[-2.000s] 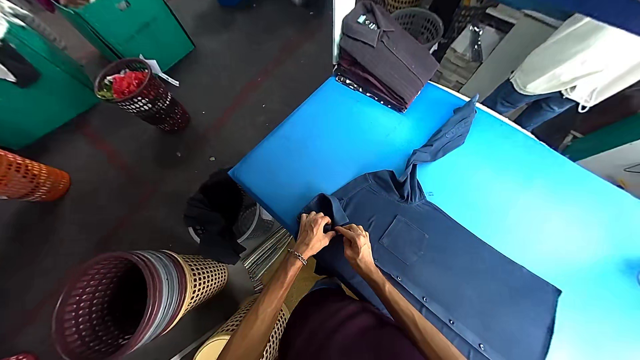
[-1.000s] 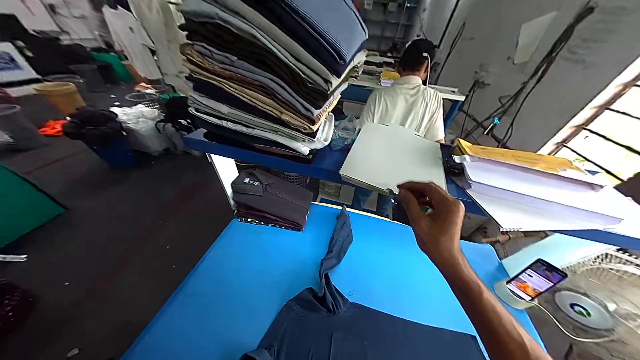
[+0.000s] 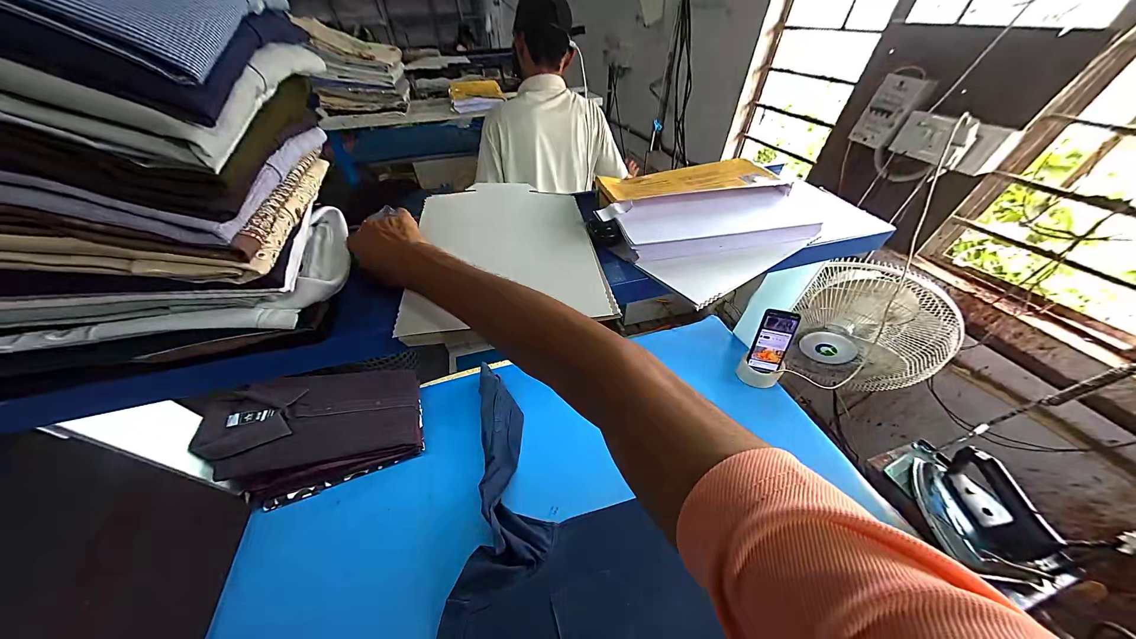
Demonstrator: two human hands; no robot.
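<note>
My right hand [image 3: 388, 244] reaches over the raised blue shelf, between the tall stack of folded clothes [image 3: 160, 204] and the pile of white card sheets [image 3: 519, 253]. Its fingers are curled down, and a bit of clear plastic shows by them; whether they grip it is hidden. My forearm crosses above the cards and the blue table [image 3: 355, 550]. On the table lies a dark blue shirt [image 3: 603, 568], spread out with one sleeve stretched toward the shelf. My left hand is out of view.
Folded dark shirts [image 3: 311, 426] lie at the table's left, under the shelf edge. White papers and a yellow envelope [image 3: 692, 177] rest on the shelf at right. A phone [image 3: 772, 342] stands near a fan [image 3: 874, 324]. An iron [image 3: 994, 506] sits lower right. A person [image 3: 550, 115] is beyond the shelf.
Both hands were at the shirt's collar two seconds ago; the left is now out of view. My right hand has moved left across the cards to the clothes stack. The view has swung up toward the shelf.
</note>
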